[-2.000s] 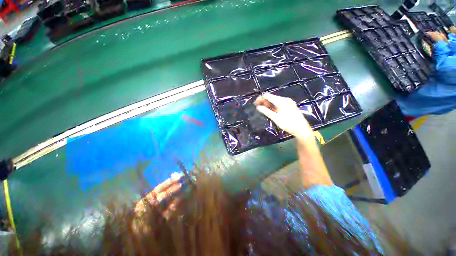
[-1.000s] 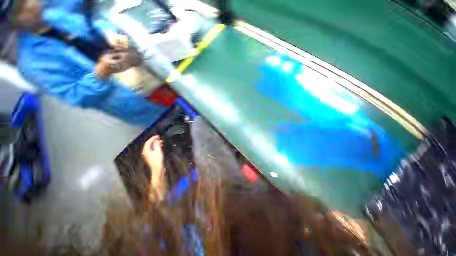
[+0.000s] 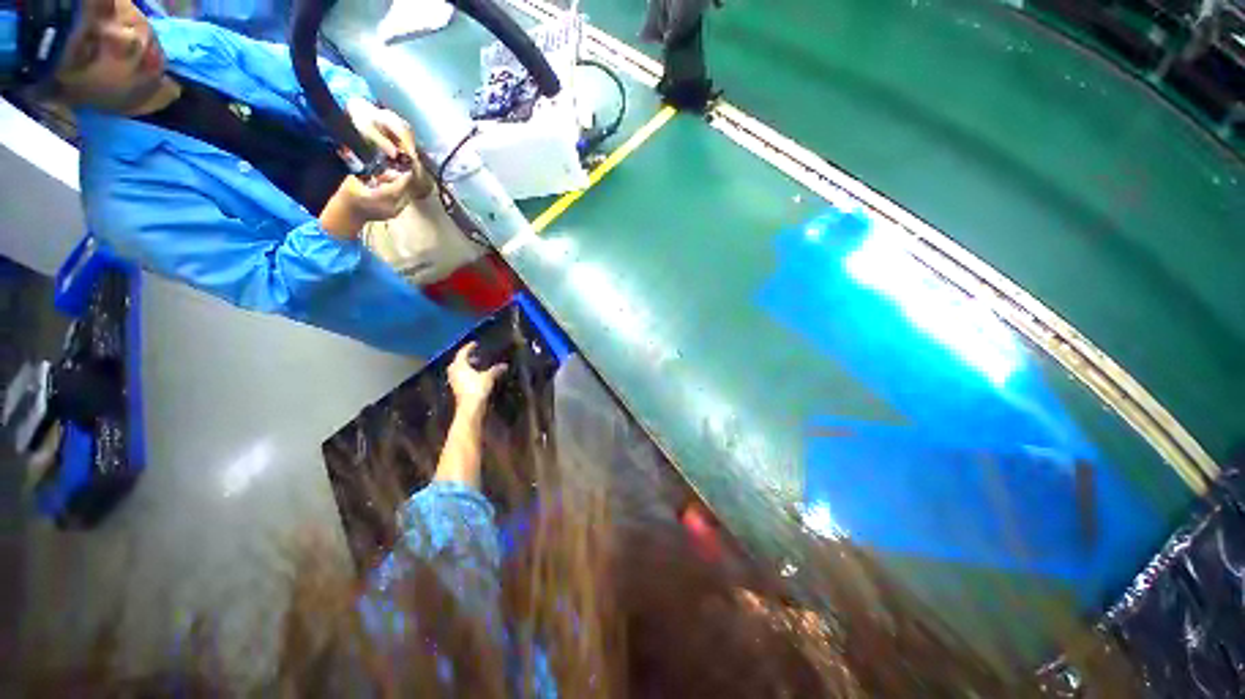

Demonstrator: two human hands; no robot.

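My left hand [image 3: 471, 378] reaches over a black tray [image 3: 396, 437] at the lower left. Its thumb and fingers are curved over the tray's far part. Something dark lies between them, but it does not separate from the black tray, so I cannot tell if it is held. Brown hair hangs blurred across the bottom and hides the tray's near part. A blurred skin-coloured patch behind the hair at the bottom centre may be my right hand; its fingers do not show.
Blue film [image 3: 942, 492] lies on the green bench [image 3: 683, 328] with a dark strip [image 3: 1085, 501] on it. A glossy black tray [image 3: 1188, 601] is at the lower right. A person in a blue smock [image 3: 232, 205] works at the left near a white device [image 3: 533, 157]. A blue-edged bin [image 3: 134, 396] stands far left.
The view has swung left, from the large pocketed tray to the tray at the bench's left side. My left hand has moved from the bench edge to this tray. My right hand has left the pocketed tray.
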